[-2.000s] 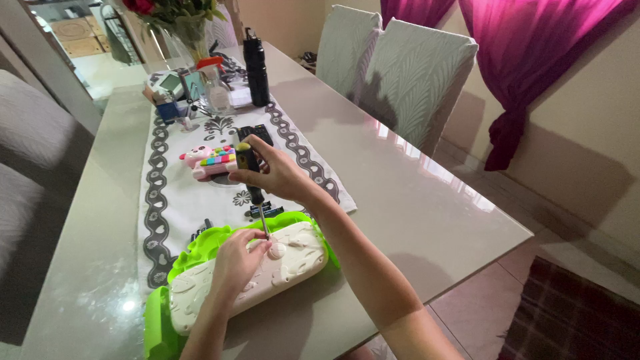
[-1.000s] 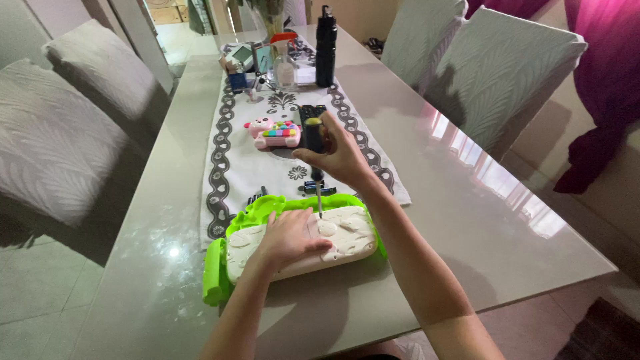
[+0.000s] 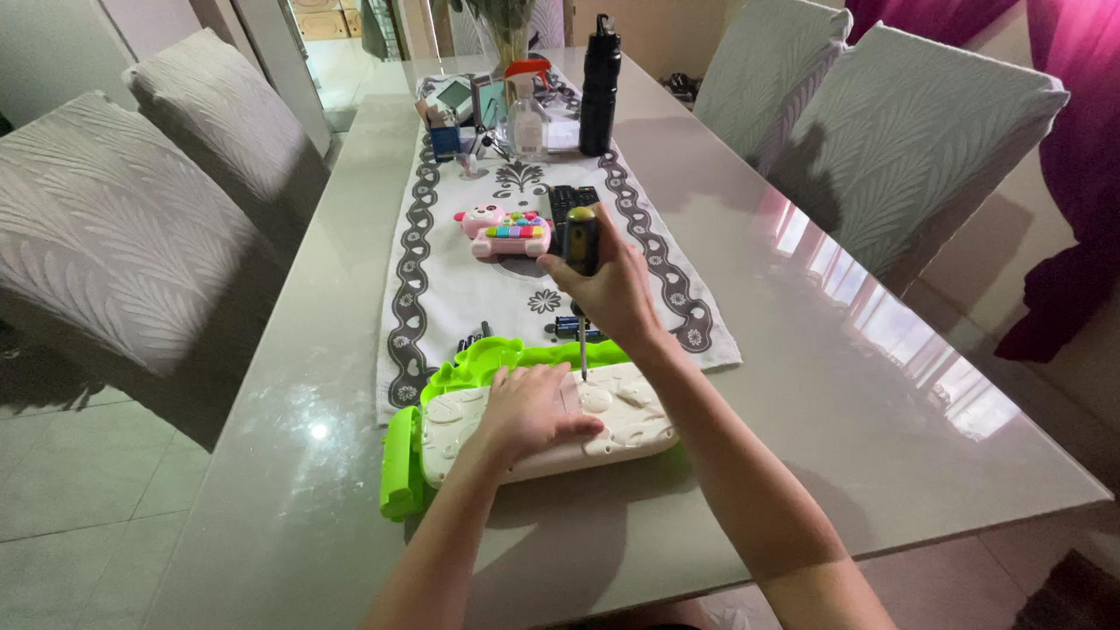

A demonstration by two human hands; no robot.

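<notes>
My right hand (image 3: pixel 612 284) grips the dark handle of a screwdriver (image 3: pixel 581 245) with a yellow-green end cap. Its shaft points down, and the tip meets the upper edge of a white plastic toy back panel (image 3: pixel 630 402). Fingers spread, my left hand (image 3: pixel 532 416) lies flat on that panel, left of the tip. Green plastic housing (image 3: pixel 492 354) shows around the panel, with a green end piece (image 3: pixel 402 464) at its left. Just beyond the toy are batteries (image 3: pixel 573 327), partly hidden by the tool and my right hand.
A pink toy piano (image 3: pixel 507 231) and a black keypad-like object (image 3: pixel 570 203) rest on the patterned table runner (image 3: pixel 455 289). Farther back stand a black bottle (image 3: pixel 600 92), a spray bottle with a red trigger (image 3: pixel 528 118) and a vase (image 3: pixel 512 39). Chairs (image 3: pixel 910 131) flank the table.
My left hand, earlier with its fingers near the screwdriver shaft, now lies flat on the white panel. My right hand keeps hold of the screwdriver. The view has shifted.
</notes>
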